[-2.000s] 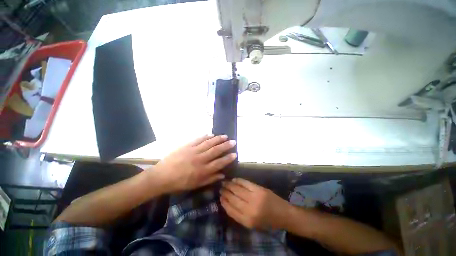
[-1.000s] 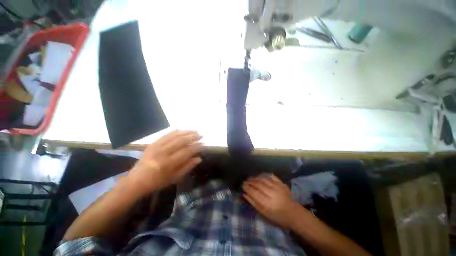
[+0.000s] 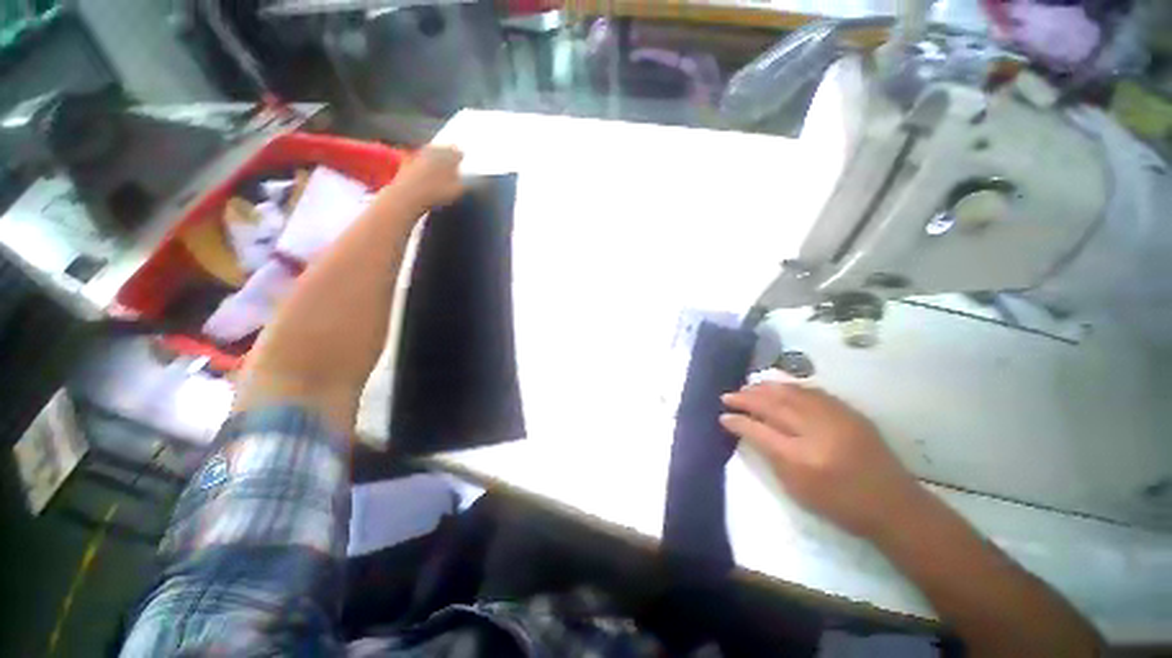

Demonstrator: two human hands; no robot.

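Note:
A narrow dark strip [image 3: 701, 450] runs from under the needle of the white sewing machine [image 3: 951, 219] to the table's front edge and hangs over it. My right hand [image 3: 816, 450] lies at the strip's right edge, fingertips on or beside it; whether it grips is unclear. A wider dark fabric panel [image 3: 460, 315] lies flat on the table to the left. My left hand [image 3: 435, 177] is at the top left corner of this panel, by the basket's rim; its fingers are blurred and their hold on the cloth cannot be made out.
A red plastic basket [image 3: 161, 273] with white and tan scraps stands left of the white table [image 3: 598, 257]. A white piece [image 3: 405, 512] lies over dark cloth below the front edge. Another machine stands at the far left. A clear plastic bag [image 3: 784, 71] lies beyond the table.
The view has turned and lifted. My left hand has moved from the table's front edge to the panel's far corner. My right hand has moved up from my lap to the strip near the needle.

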